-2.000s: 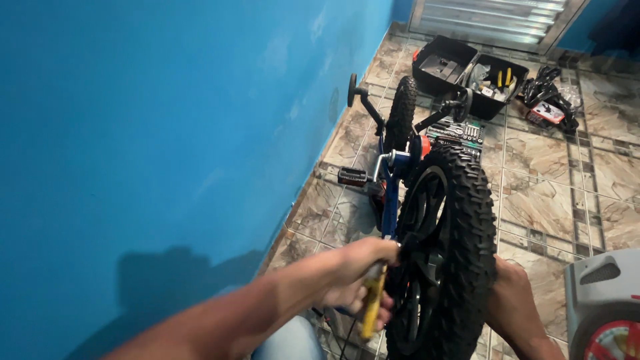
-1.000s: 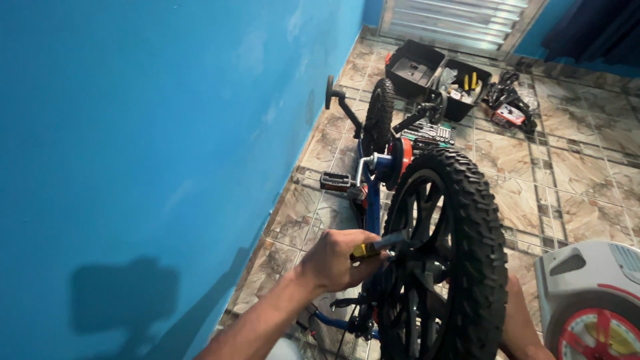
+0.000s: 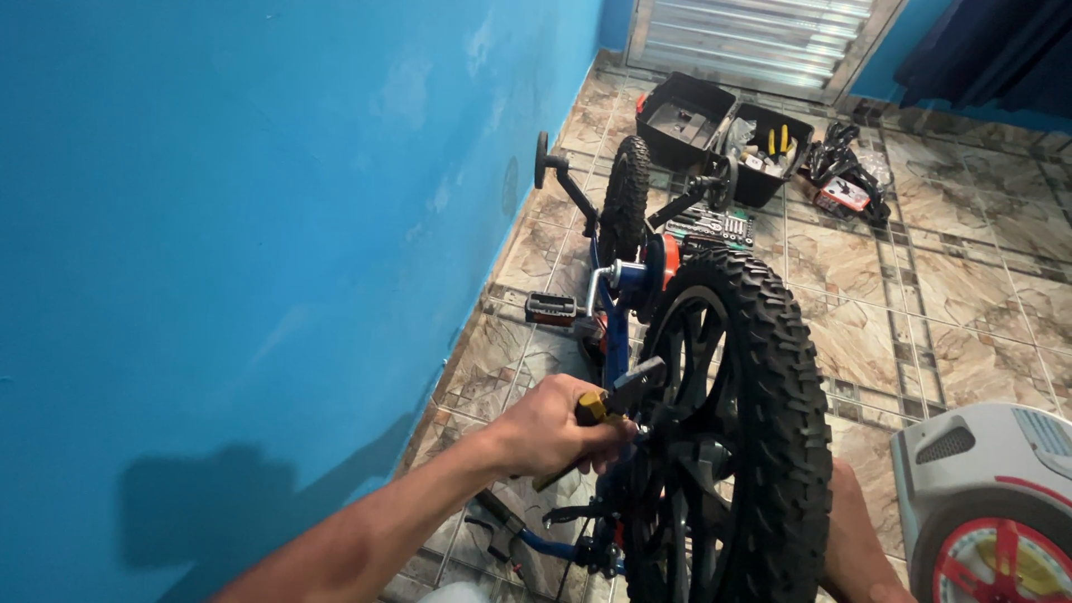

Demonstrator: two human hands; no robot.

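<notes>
A small blue bicycle stands upside down, its near black wheel [image 3: 770,402] with a knobby tire upright in front of me. My left hand [image 3: 561,427] is closed around a yellow-handled tool [image 3: 591,408] with a flat metal head, and its fingertips are at the axle nut [image 3: 643,429] on the wheel's left side. What kind of tool it is cannot be told. My right hand [image 3: 846,519] is behind the tire on the right; its fingers are hidden. Beyond are the crank's pedal [image 3: 551,308] and the far wheel [image 3: 626,193], with training wheels [image 3: 541,161] on arms.
A blue wall runs along the left. Toward the door [image 3: 754,38] lie an opened black toolbox [image 3: 758,180], a socket set [image 3: 712,226] and black plastic bags with a small box [image 3: 842,194]. A grey ride-on toy [image 3: 980,452] with a red wheel stands at right.
My left hand has turned the yellow-handled tool from hanging downward to lying with its metal head up by the wheel, and its fingertips are now at the axle nut.
</notes>
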